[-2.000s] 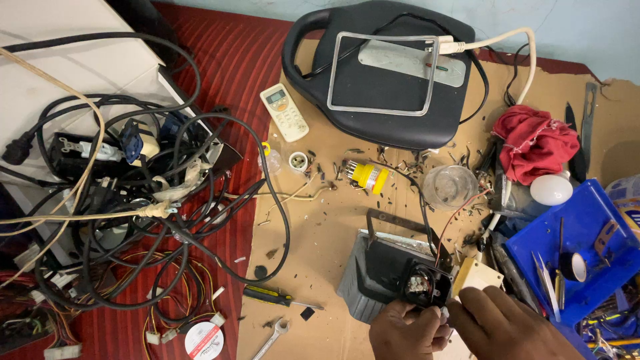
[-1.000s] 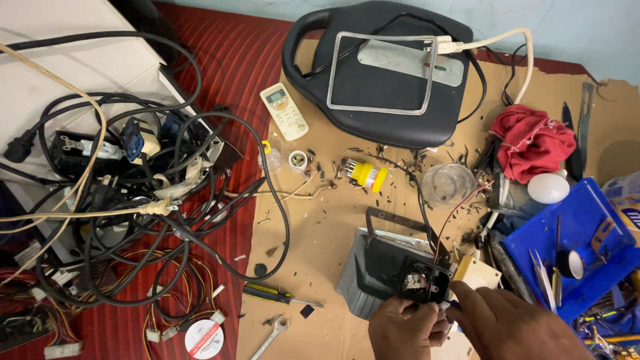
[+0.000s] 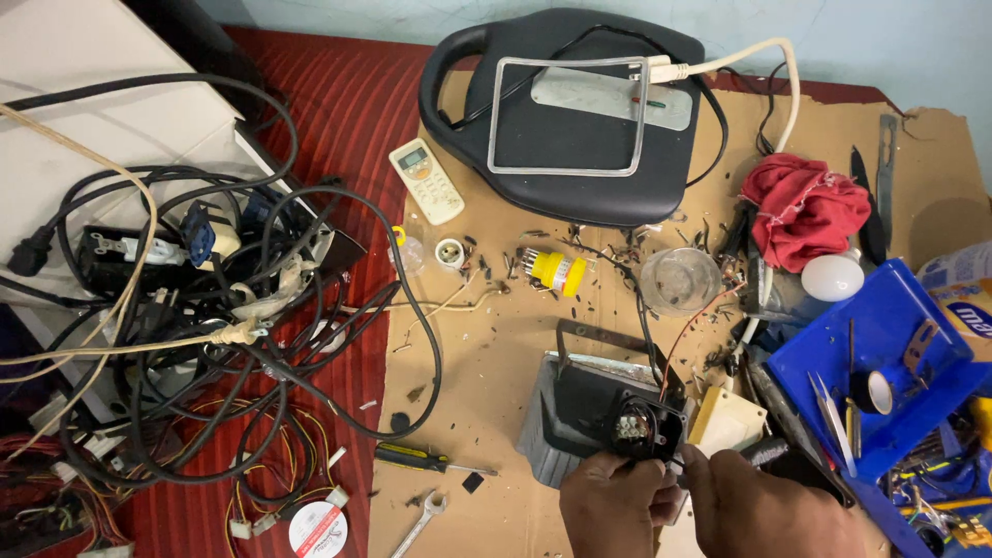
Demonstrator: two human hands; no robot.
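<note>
A black floodlight housing (image 3: pixel 577 411) with a metal bracket (image 3: pixel 597 335) lies on cardboard, its small wiring box uncovered and showing a white terminal block (image 3: pixel 633 425). At the lower edge of that box, my left hand (image 3: pixel 612 500) pinches with thumb and fingers; what lies between them is mostly hidden. My right hand (image 3: pixel 756 504) is close by on the right, its fingers closed around the end of a thin dark piece at the box's corner. A black cable (image 3: pixel 642 310) and a thin red wire (image 3: pixel 690 314) run up from the housing.
Left are tangled black cables (image 3: pixel 287 364). A screwdriver (image 3: pixel 418 457), a wrench (image 3: pixel 422 523) and a yellow bit holder (image 3: pixel 554 271) lie on cardboard. Behind are a glass dish (image 3: pixel 682 280), a remote control (image 3: pixel 426 180) and a black case (image 3: pixel 573 186). At right are a red cloth (image 3: pixel 806 209) and a blue tray (image 3: pixel 821 353).
My two hands stay at the wiring box, with small shifts of the fingers. The things around them have not plainly moved.
</note>
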